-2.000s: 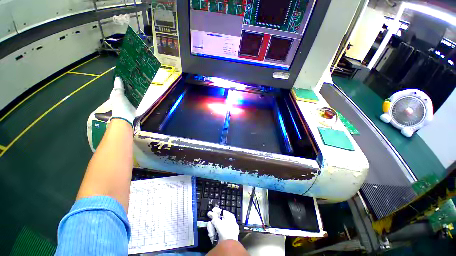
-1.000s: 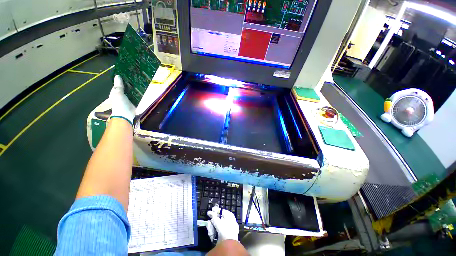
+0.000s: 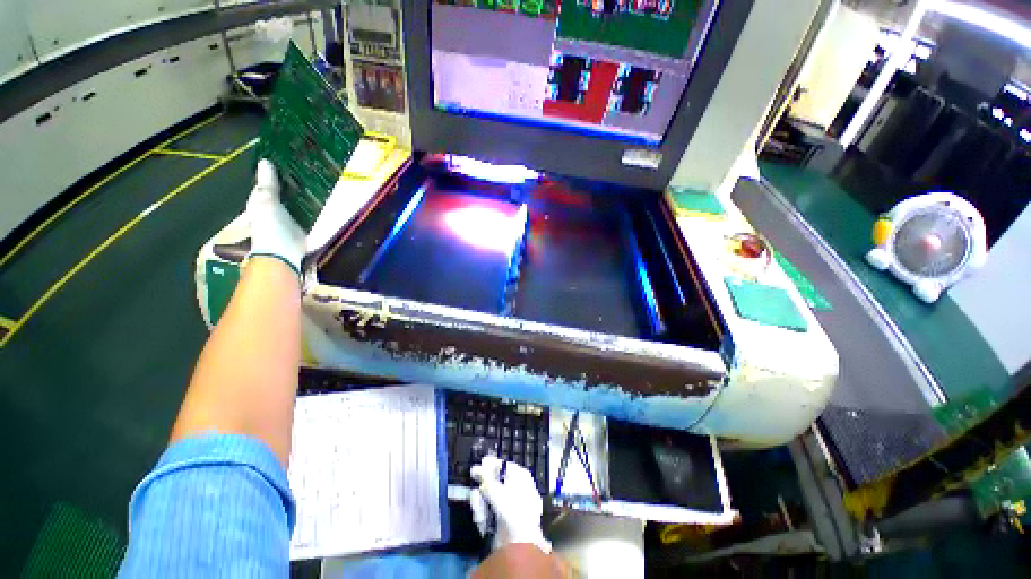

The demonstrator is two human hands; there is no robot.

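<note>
My left hand (image 3: 275, 221), in a white glove, holds a green circuit board (image 3: 305, 136) upright by its lower left edge, at the machine's left side. My right hand (image 3: 510, 498), also white-gloved, is over the lower part of the black keyboard (image 3: 509, 433), fingers bent, with a small dark thing at its fingertips that I cannot make out. The AOI machine's opening (image 3: 577, 266) glows white, red and blue. The monitor (image 3: 486, 68) above it shows green board images and a red panel.
A clipboard sheet (image 3: 367, 469) lies left of the keyboard. Tweezers (image 3: 579, 456) and a black pad (image 3: 661, 469) with a dark mouse lie to its right. Green pads (image 3: 765, 305) sit on the machine's right side. A white fan (image 3: 929, 243) stands further right, and ribbed racks (image 3: 876, 441) lower right.
The monitor's images and the red panel have changed. The white glow inside the opening has moved left. The whole view has shifted slightly. Both hands stay in nearly the same places.
</note>
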